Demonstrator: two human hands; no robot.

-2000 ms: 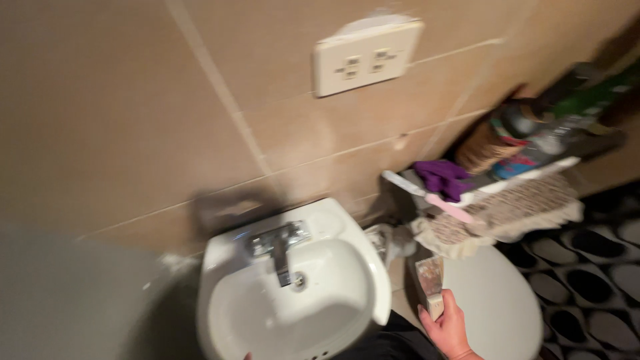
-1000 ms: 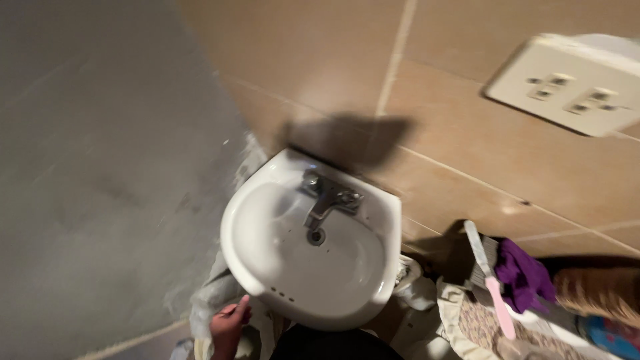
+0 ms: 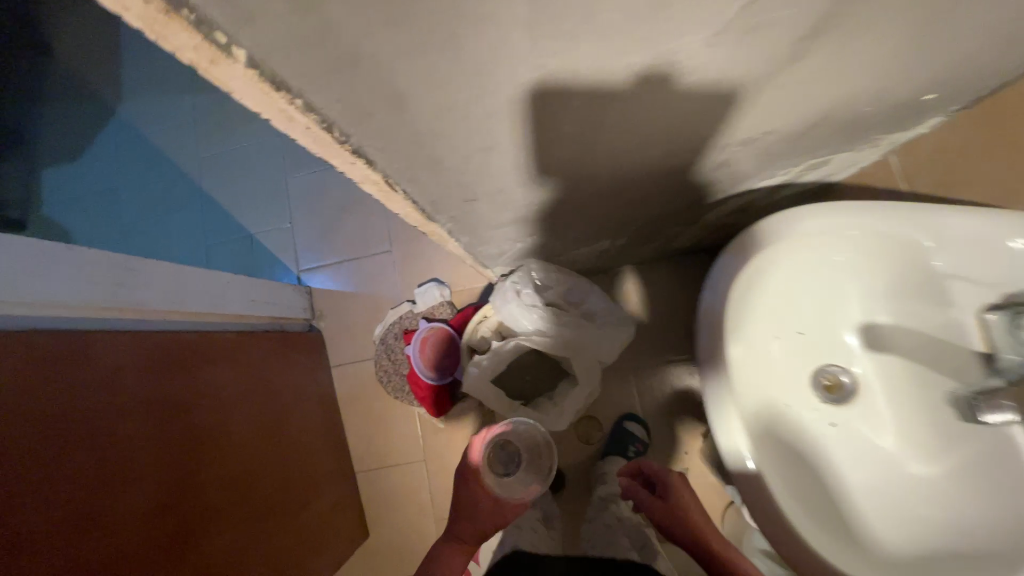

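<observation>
Low in the head view, my left hand (image 3: 472, 498) is closed around a clear plastic cup (image 3: 532, 468), its round mouth facing up. To its right, my right hand (image 3: 658, 494) has its fingers curled, with nothing visible in them; whether they are fully closed is not clear. Just beyond the cup, on the tiled floor, stands a bin lined with a white plastic bag (image 3: 560, 320). Left of the bin, a small lilac-rimmed plastic container (image 3: 437, 353) rests on red cloth (image 3: 432, 394), over a speckled mat (image 3: 392, 360).
A white washbasin (image 3: 768, 368) with a metal faucet (image 3: 996, 404) fills the right side. A grey wall (image 3: 448, 104) rises behind the bin. At the left are a brown door (image 3: 168, 448) and a doorway with a tiled floor (image 3: 336, 216). A dark slipper (image 3: 626, 437) is below the bin.
The view has swung left from the basin to the bin and doorway. My left hand now holds a clear cup. The pale object in my right hand two seconds ago is no longer seen there.
</observation>
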